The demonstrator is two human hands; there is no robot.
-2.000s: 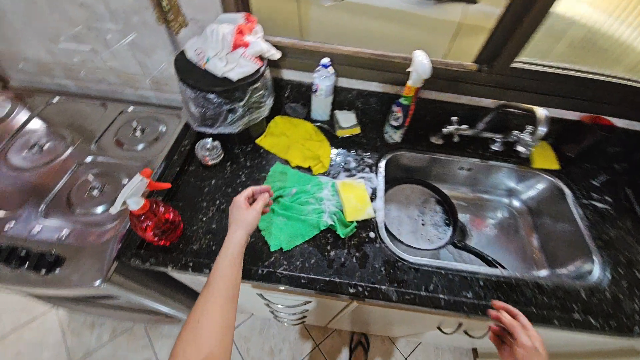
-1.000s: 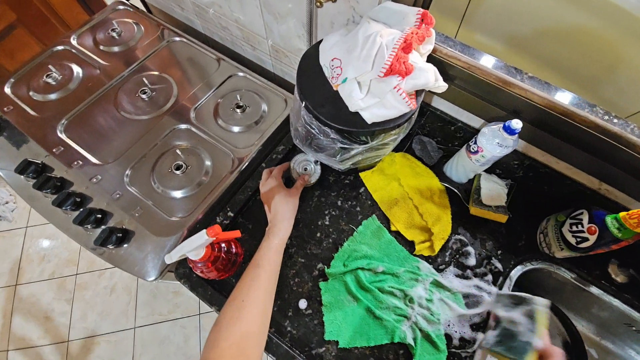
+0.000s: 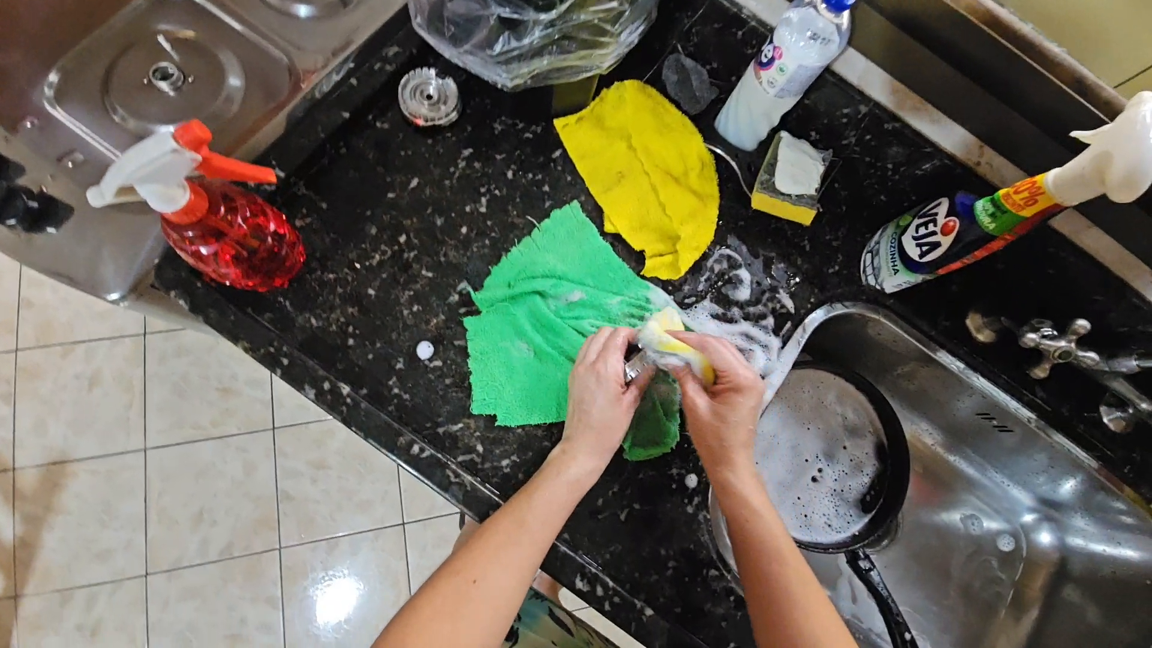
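My left hand [image 3: 601, 382] grips a small metal part [image 3: 635, 366], mostly hidden by my fingers. Pressed against that part is a soapy yellow sponge [image 3: 670, 340], squeezed in my right hand [image 3: 720, 382]. Both hands are over the right side of a green cloth [image 3: 549, 333], which has suds on it. A yellow cloth [image 3: 652, 171] lies behind. More foam [image 3: 742, 333] spreads on the counter beside the sink.
At right, a steel sink [image 3: 1008, 486] holds a black frying pan [image 3: 823, 459] of sudsy water. Around stand a red spray bottle [image 3: 234, 234], a Veja spray bottle [image 3: 927, 238], a white bottle [image 3: 783, 76], another sponge [image 3: 787, 180], a clear round knob-like piece [image 3: 429, 97] and a stove [image 3: 171, 81].
My left hand has moved from beside the bin to over the green cloth, meeting my right hand. The sponge, lying on the cloth two seconds ago, is now in my right hand.
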